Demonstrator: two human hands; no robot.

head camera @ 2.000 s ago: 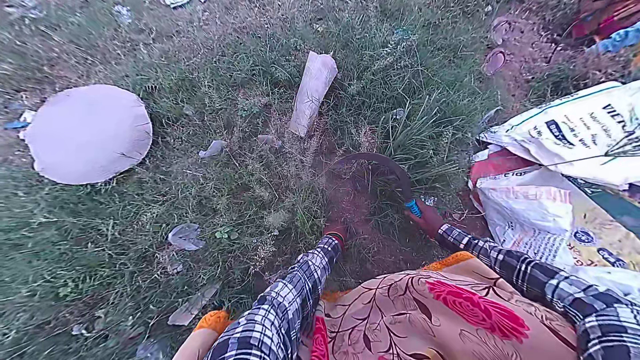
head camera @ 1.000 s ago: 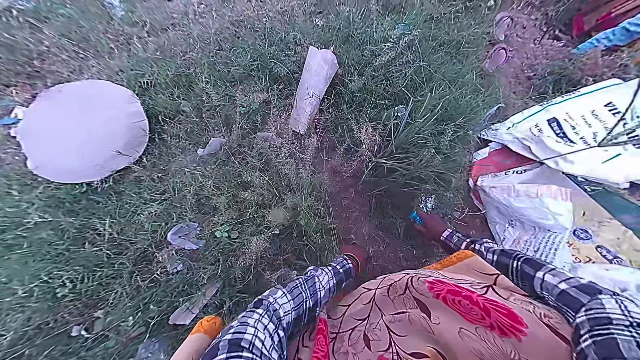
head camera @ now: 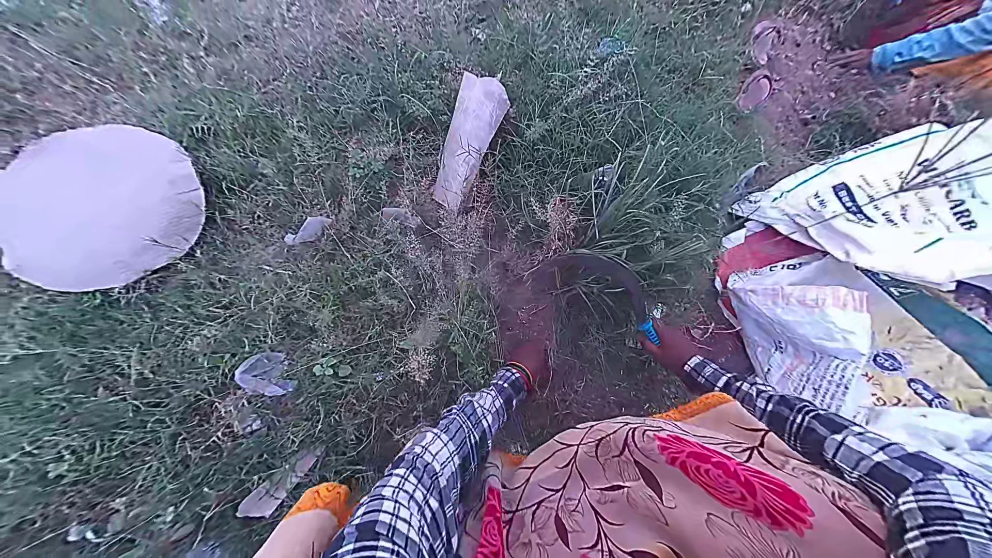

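Observation:
A sickle with a curved dark blade and a blue grip is held in my right hand, low at the centre right. Its blade arcs left over the grass tuft and the bare soil. Close to the ground, left of the sickle's handle, is my left hand, with a band at the wrist. Its fingers blend into the dark soil, so whether it grips anything cannot be told. Patterned cloth covers my lap below both hands.
Printed woven sacks lie at the right. A round pale sheet lies on the grass at the left, a pale flat strip ahead. Plastic scraps are scattered about. Another person's blue sleeve shows at the top right, near pink slippers.
The sickle's curved blade, hard to make out a second ago, shows plainly again over the soil. The other person's blue sleeve and hand have come further into view at the top right.

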